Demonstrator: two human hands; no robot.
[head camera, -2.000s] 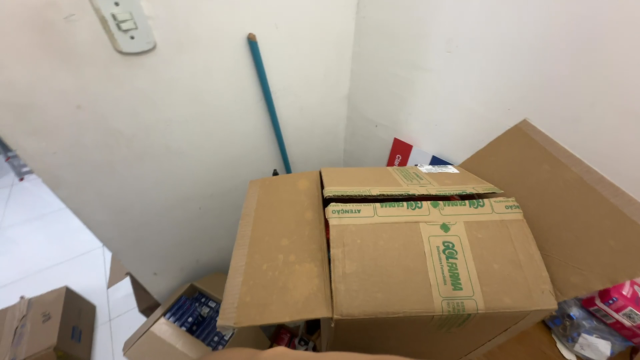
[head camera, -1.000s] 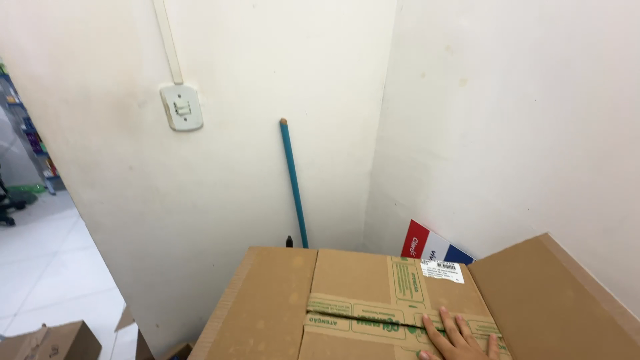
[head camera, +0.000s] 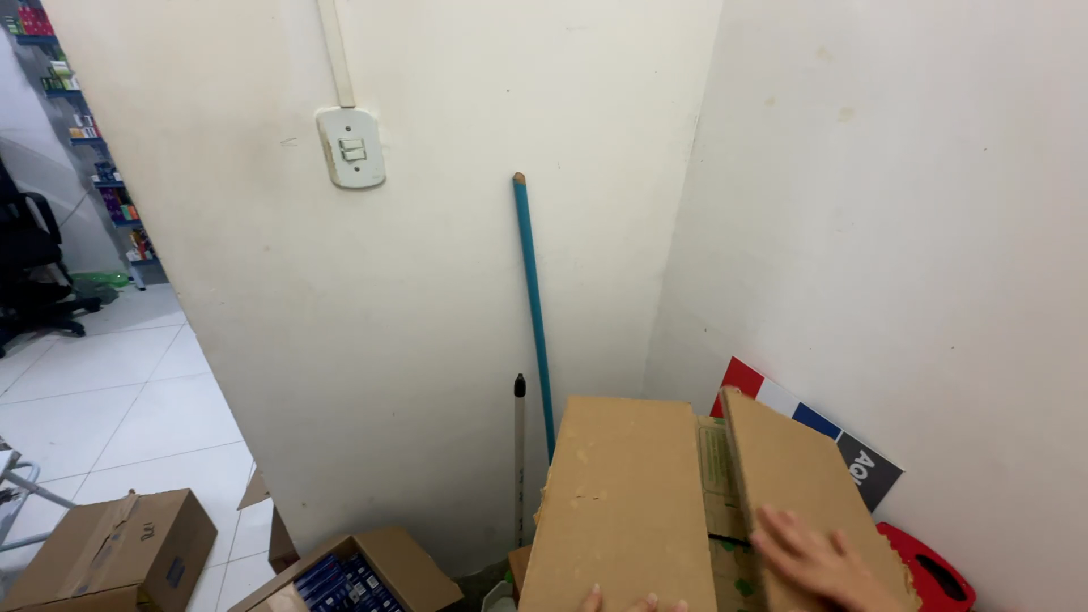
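Note:
A cardboard box stands at the bottom right of the head view, its two outer flaps folded inward over the taped inner flaps. Only the fingertips of my left hand (head camera: 633, 602) show, resting on the left flap (head camera: 625, 501) near the bottom edge. My right hand (head camera: 816, 557) lies with fingers spread on the right flap (head camera: 807, 476), which is still tilted up. Between the two flaps a strip of green-printed packing tape (head camera: 716, 459) is visible. Neither hand grips an object.
A blue pole (head camera: 533, 297) and a white pole (head camera: 520, 459) lean on the wall behind the box. An open carton of blue packs (head camera: 348, 586) and a closed carton (head camera: 110, 552) are at lower left. A coloured sign (head camera: 816, 416) and a red plastic object (head camera: 931, 569) lie right.
Both side flaps, spread outward before, are now folded in over the box. My right hand, on the inner flaps one second ago, is on the right flap. My left fingertips have come into view.

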